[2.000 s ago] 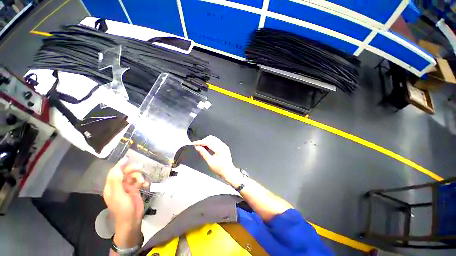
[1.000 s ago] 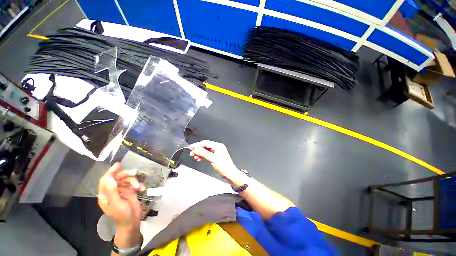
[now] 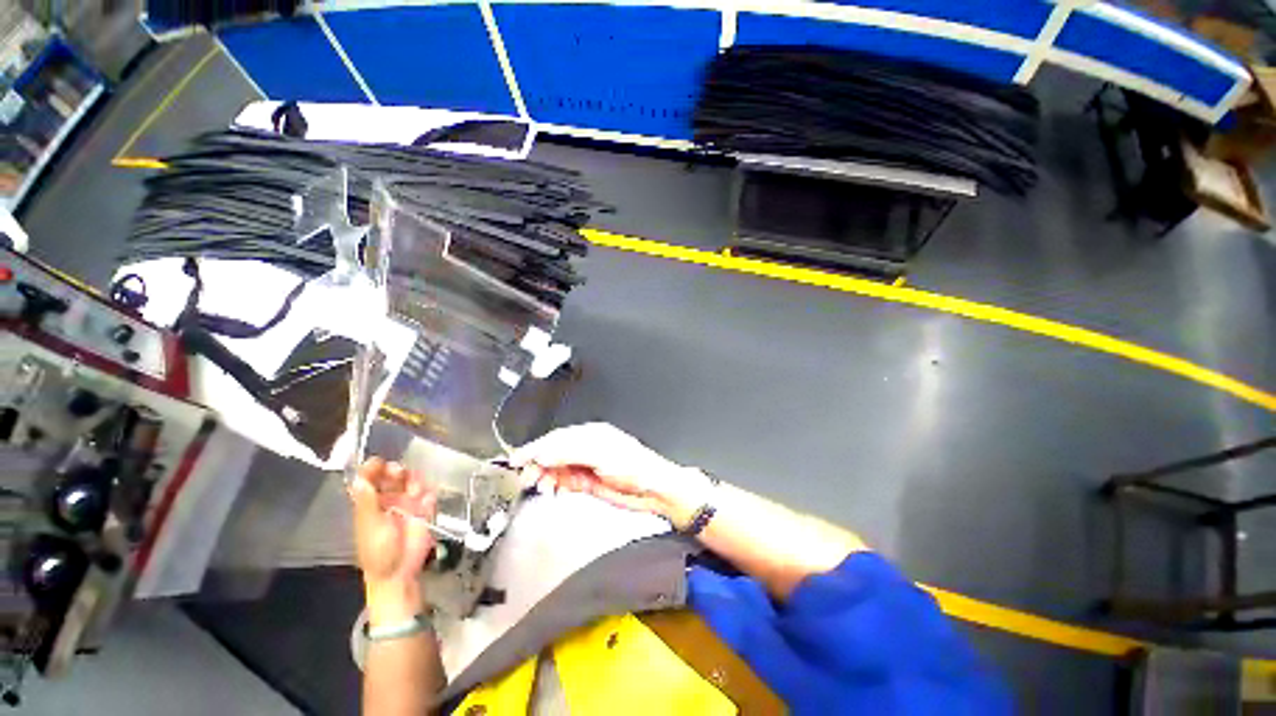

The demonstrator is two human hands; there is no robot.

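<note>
A large clear bent guard (image 3: 455, 315) with cut-outs stands tilted in front of me, seen mainly by its glare and edges. My left hand (image 3: 395, 539) is at its lower left edge, fingers up and bent against the plastic. My right hand (image 3: 602, 469) pinches its lower right edge near a curved cut-out; the fingertips partly hide the contact. White pieces (image 3: 539, 353) show at the guard's right side. A small metal fixture with a black knob (image 3: 490, 597) is below the guard, by the white ledge (image 3: 553, 539).
A white side table (image 3: 231, 294) holds a bundle of black strips (image 3: 238, 196), a black strap (image 3: 224, 357) and a dark square (image 3: 325, 392). Machine with round black knobs (image 3: 80, 497) at left. A rack (image 3: 840, 210) carries another strip bundle (image 3: 868, 112). A metal frame (image 3: 1189, 532) stands right.
The view has shifted, showing more of the machine at left. The guard has changed its tilt. My right hand has come nearer my left, and its fingertips are lower beside the guard.
</note>
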